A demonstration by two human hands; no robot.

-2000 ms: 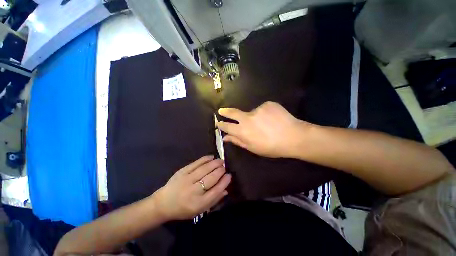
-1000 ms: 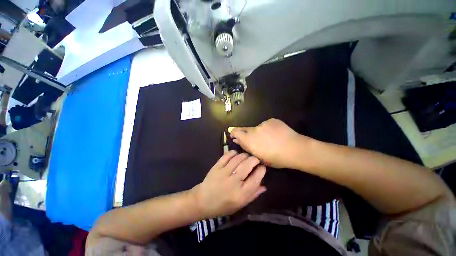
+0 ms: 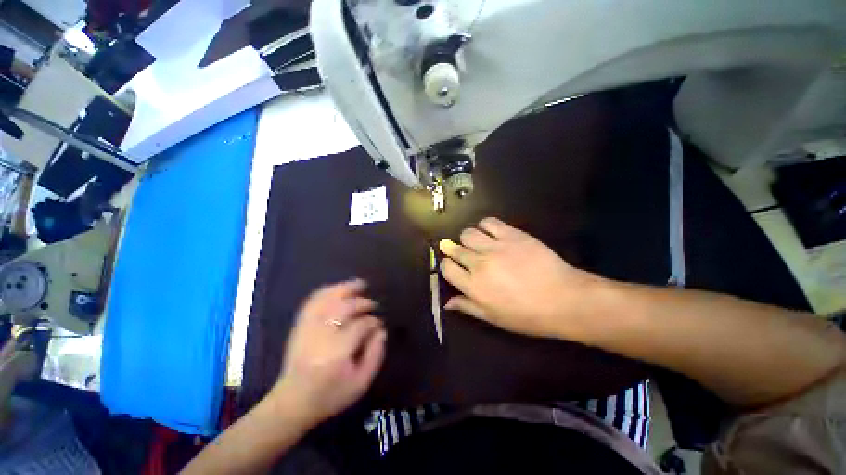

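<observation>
A large dark garment panel lies under the presser foot and needle of the sewing machine. A narrow pale slit runs down mid-panel below the needle. My right hand rests on the panel just right of the slit, fingertips at its upper end; whether it pinches cloth is unclear. My left hand is left of the slit, slightly blurred, with fingers curled and apart, holding nothing visible. A white label lies on the panel left of the needle.
A blue sheet lies left of the panel, with a white box behind it. A pale strip runs along the panel's right part. A dark pad is at far right. Another person's arm shows at far left.
My left hand has come away from the slit and my right hand, moving left. The slit's lower part is uncovered. The whole view has shifted, with the machine appearing further right.
</observation>
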